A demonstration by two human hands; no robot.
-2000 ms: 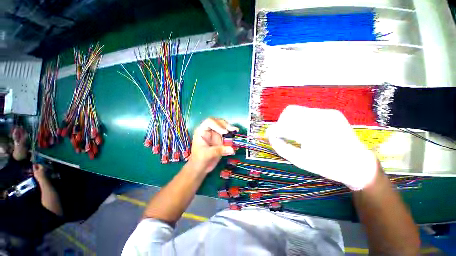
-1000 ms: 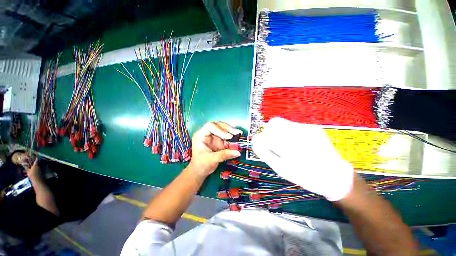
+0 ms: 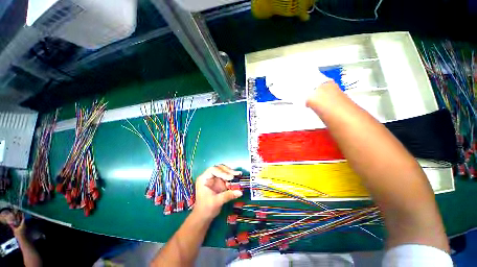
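Note:
My bare left hand (image 3: 213, 192) holds a small red connector housing (image 3: 235, 186) between thumb and fingers; several coloured wires run from it to the right, over the tray's near edge. My right hand (image 3: 293, 83), in a white glove, is over the blue wires (image 3: 265, 89) in the far part of the cream wire tray (image 3: 447, 180). Its fingers blend into the pale tray, so I cannot tell if they hold a wire. Red wires (image 3: 293, 147) and yellow wires (image 3: 308, 179) lie in nearer compartments. Black wires (image 3: 426, 136) overhang the tray's right side.
Part-filled harnesses (image 3: 308, 221) lie between the tray and me. Piles of harnesses (image 3: 170, 156) lie on the green bench (image 3: 117, 172) to the left, with more beyond the tray's right end. A metal post (image 3: 201, 52) stands behind. A person's arm (image 3: 25, 242) shows lower left.
My gloved right hand has moved from beside the held housing, away from me to the blue wires. The view has shifted, showing more of the rack and a yellow roll. My left hand still holds the housing.

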